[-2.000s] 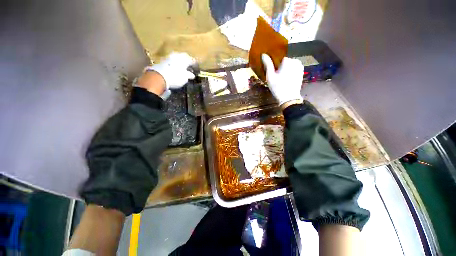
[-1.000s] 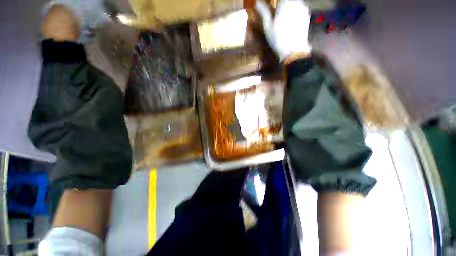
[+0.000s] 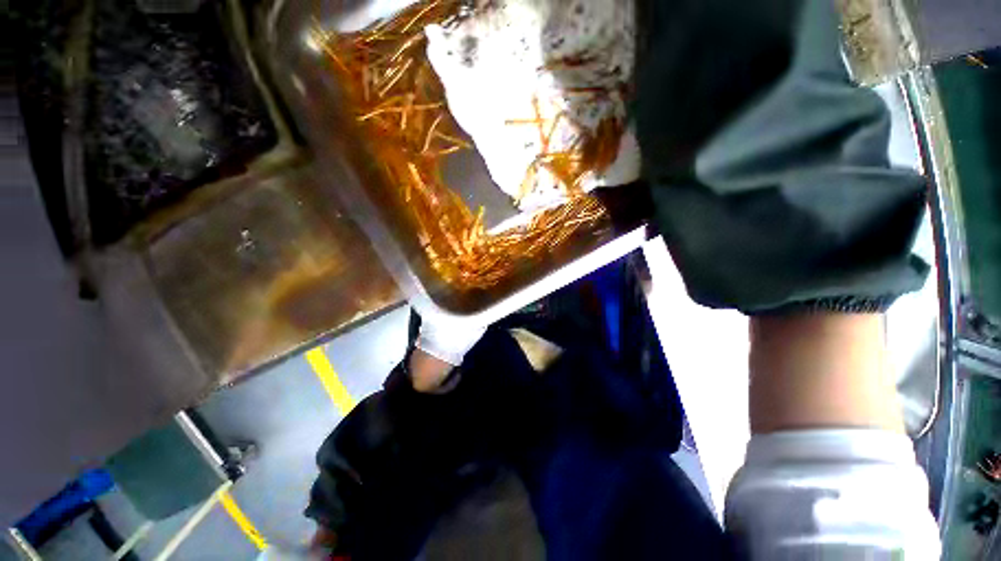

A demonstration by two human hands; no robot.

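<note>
The scrap tray (image 3: 357, 208) has a shiny rounded rim and holds thin copper wire offcuts (image 3: 423, 208). A crumpled, stained white cloth (image 3: 494, 99) lies on them. My left hand (image 3: 448, 333), in a white glove, is at the tray's near left corner, just below the rim. Its fingers are not clearly seen, and I cannot tell whether it holds anything. My right hand is out of the picture past the top edge. Its dark green sleeve (image 3: 779, 164) covers the tray's right side.
A black tray of dark crumbs (image 3: 165, 110) stands at upper left, beside a brown-stained bench surface (image 3: 263, 285). A white surface with a metal rim (image 3: 703, 384) is at right. My dark-clothed lap (image 3: 571, 416) is below, over a floor with yellow lines (image 3: 329, 378).
The view has tipped down and turned, so the scrap tray looks larger and higher. My left hand has come from the far left down to the tray's near corner. My right hand has left the picture.
</note>
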